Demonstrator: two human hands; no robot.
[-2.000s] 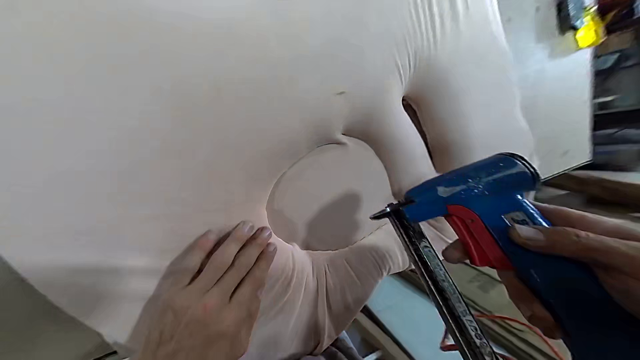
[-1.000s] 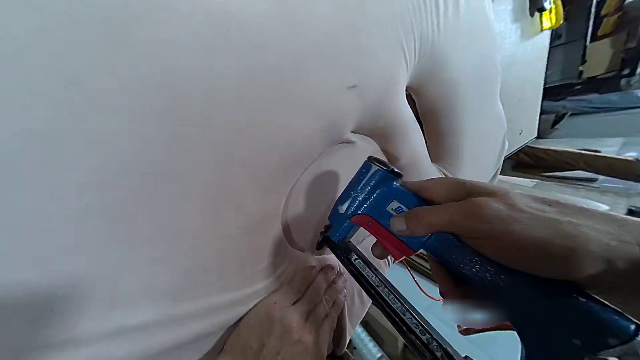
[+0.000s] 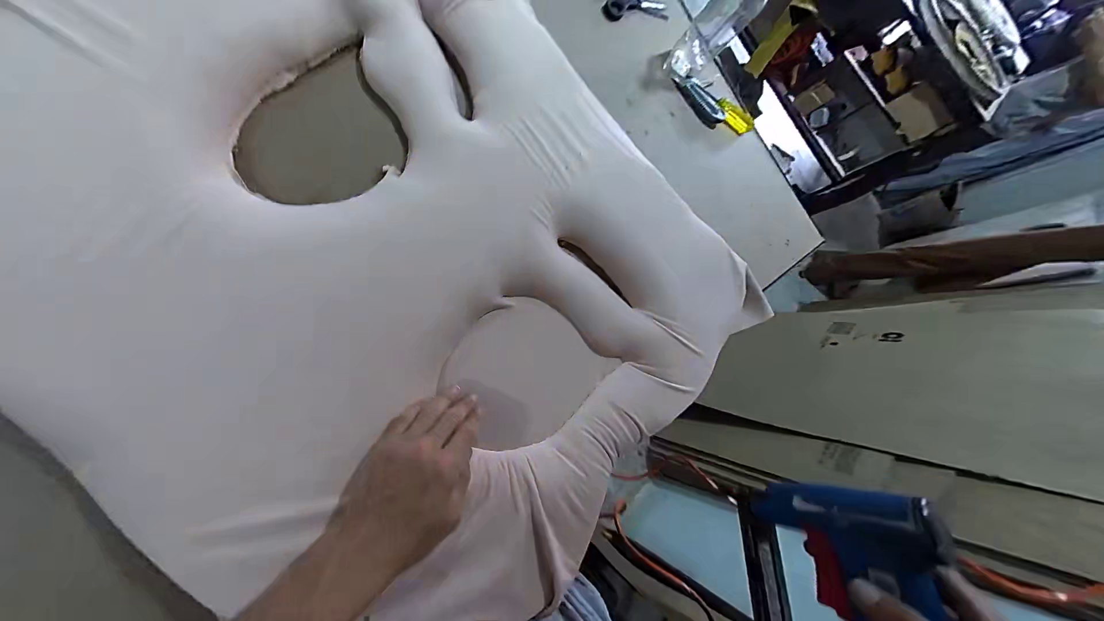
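Observation:
Pale pink fabric (image 3: 285, 285) is stretched over a padded panel with cut-outs, lying on a table. My left hand (image 3: 414, 479) lies flat on it, fingertips at the lower left rim of a rounded cut-out (image 3: 526, 371) that is covered by the same fabric. Another rounded opening (image 3: 319, 129), at the upper left, has ragged fabric edges and shows a grey surface below. Gathered folds (image 3: 561, 466) run along the panel's lower right edge. At the bottom right, off the panel, my right hand (image 3: 914, 599) grips a blue pneumatic staple gun (image 3: 862, 526) with a red trigger, partly cut off by the frame.
On the grey tabletop (image 3: 724, 190) lie a yellow-handled screwdriver (image 3: 733, 116), clear plastic and keys (image 3: 634, 9). Flat boards or cardboard (image 3: 914, 379) stand right of the table. An orange air hose (image 3: 647, 561) runs below, and a brown roll (image 3: 966, 259) lies further back.
The staple gun has moved from the cut-out's edge away to the lower right, off the fabric. My left hand now rests at the cut-out's left rim. The view has widened.

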